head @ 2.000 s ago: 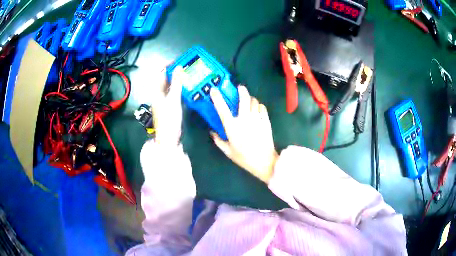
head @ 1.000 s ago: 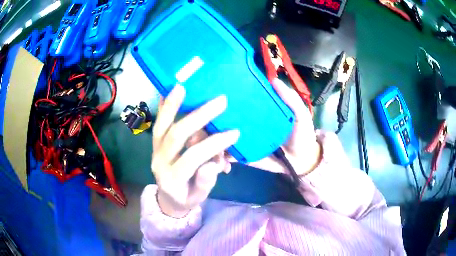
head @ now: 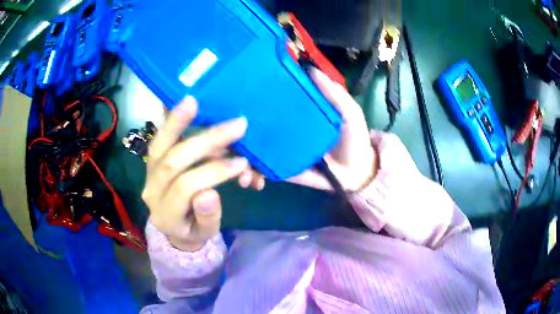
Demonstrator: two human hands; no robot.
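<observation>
A blue battery tester (head: pixel 245 92) is held up close to the camera, its plain back with a small white label facing me. My right hand (head: pixel 347 132) grips its lower right edge, with the fingers hidden behind it. My left hand (head: pixel 190 172) is at its lower left edge, fingers spread, fingertips over the back; whether it bears the case is hard to tell. A red battery clamp (head: pixel 316 52) shows partly behind the tester. A black battery clamp (head: pixel 387 61) lies right of it on the mat.
Another tester (head: pixel 473 110) lies at the right, with a red clamp (head: pixel 529 129) beyond it. Tangled red and black leads (head: pixel 77 165) lie at the left, by a tan cardboard sheet (head: pixel 15 159). Blue testers (head: pixel 89 37) stand at the upper left. A small metallic item (head: pixel 140 140) lies near my left hand.
The tester was face up and lower, then turned back side up and raised. Since then it and both hands have shifted left and up in the picture. The view has shifted too.
</observation>
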